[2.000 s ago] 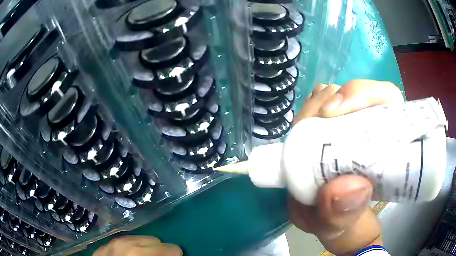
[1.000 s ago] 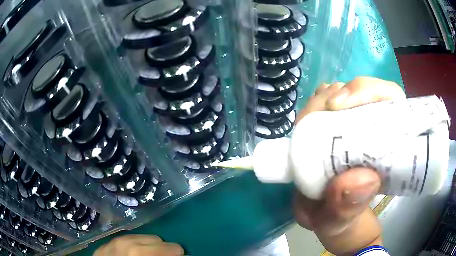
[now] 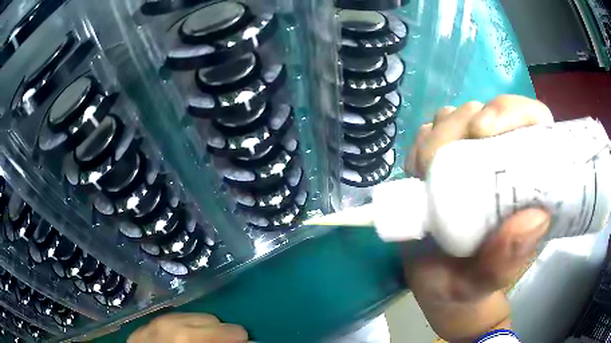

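My right hand (image 3: 479,268) is shut on a white squeeze bottle (image 3: 522,184) with a printed label, held on its side. Its thin pale-yellow nozzle (image 3: 345,218) points left, its tip close to the near end of the middle row of round black parts (image 3: 251,144). I cannot tell if the tip touches a part. The glossy black parts stand closely stacked in the channels of a clear plastic tray (image 3: 311,114). My left hand (image 3: 187,328) is cut off by the bottom edge, near the tray's front edge; its fingers look curled and its grip is hidden.
The tray lies on a green-teal mat (image 3: 315,275). More rows of black parts (image 3: 110,154) run along the left, and another row (image 3: 368,100) stands right of the middle. A dark red area (image 3: 576,90) and a grey surface (image 3: 553,33) are at the upper right.
My right hand and the bottle have moved to the right, and the nozzle tip has drawn slightly right from the end of the middle row. My left hand has barely moved.
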